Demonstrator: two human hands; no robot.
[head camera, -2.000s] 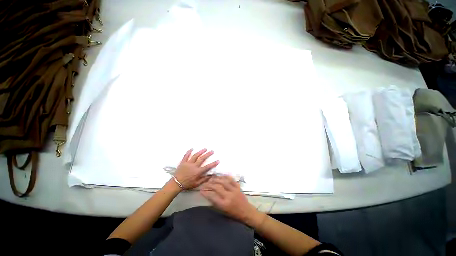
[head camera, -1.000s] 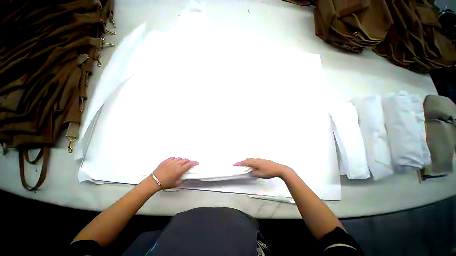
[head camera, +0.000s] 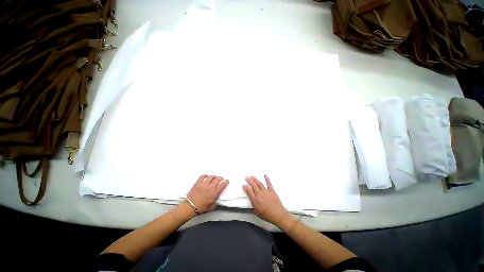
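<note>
Large white paper sheets (head camera: 212, 106) lie in a loose stack in front of me, so bright that few folds show. A narrow white folded strip (head camera: 234, 202) lies at the stack's front edge, between and partly under my hands. My left hand (head camera: 208, 192), with a bracelet at the wrist, lies palm down on its left part. My right hand (head camera: 265, 200) lies palm down on its right part, fingers spread. Neither hand visibly grips the paper. The paper under both palms is hidden.
Several white folded pads (head camera: 395, 142) lie in a row at the right, beside a grey-beige pouch (head camera: 465, 143). Brown bags (head camera: 40, 79) with gold clips and a strap loop (head camera: 33, 181) are at the left. More brown bags (head camera: 371, 24) lie at the far right. The white table (head camera: 276, 222) curves in front.
A second ago my hands were farther apart, holding the ends of a folded strip. They have moved closer together and now lie flat on the paper. The view has shifted slightly.
</note>
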